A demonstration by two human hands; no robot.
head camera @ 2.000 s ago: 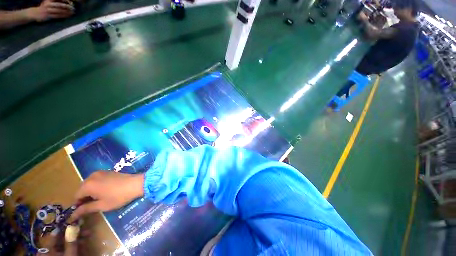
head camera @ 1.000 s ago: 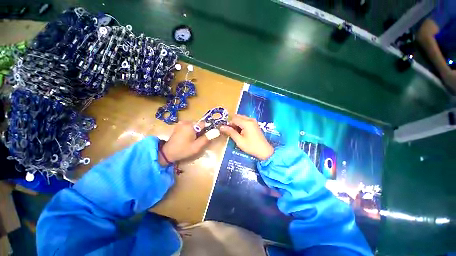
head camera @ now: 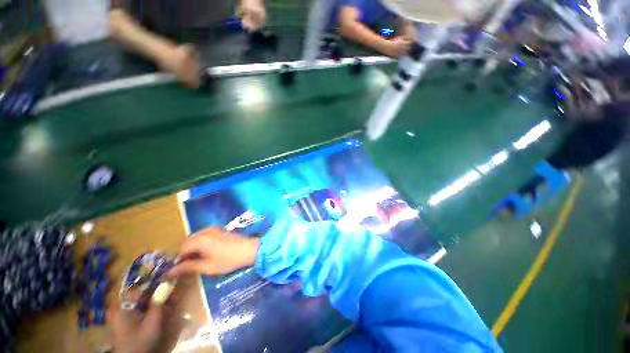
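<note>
A blue ring circuit board (head camera: 144, 277) with a pale lead wire looping on its left side is held between my two hands over the tan board. My left hand (head camera: 141, 324) comes from the lower edge, blurred, with a cream finger cot on a fingertip, and grips the ring board from below. My right hand (head camera: 211, 254) has thumb and finger pinched together at the ring board's right side. What lies between those fingertips is too blurred to tell.
A board strip (head camera: 94, 281) lies left of my hands, beside the pile of wired boards (head camera: 34, 276). The poster sheet (head camera: 276, 289) lies to the right. A round black unit (head camera: 100, 178) sits on the green conveyor belt (head camera: 166, 141). Other people's arms show beyond it.
The view has swung right, so the work now shows at the lower left and the pile is partly cut off. My hands still meet at the ring board.
</note>
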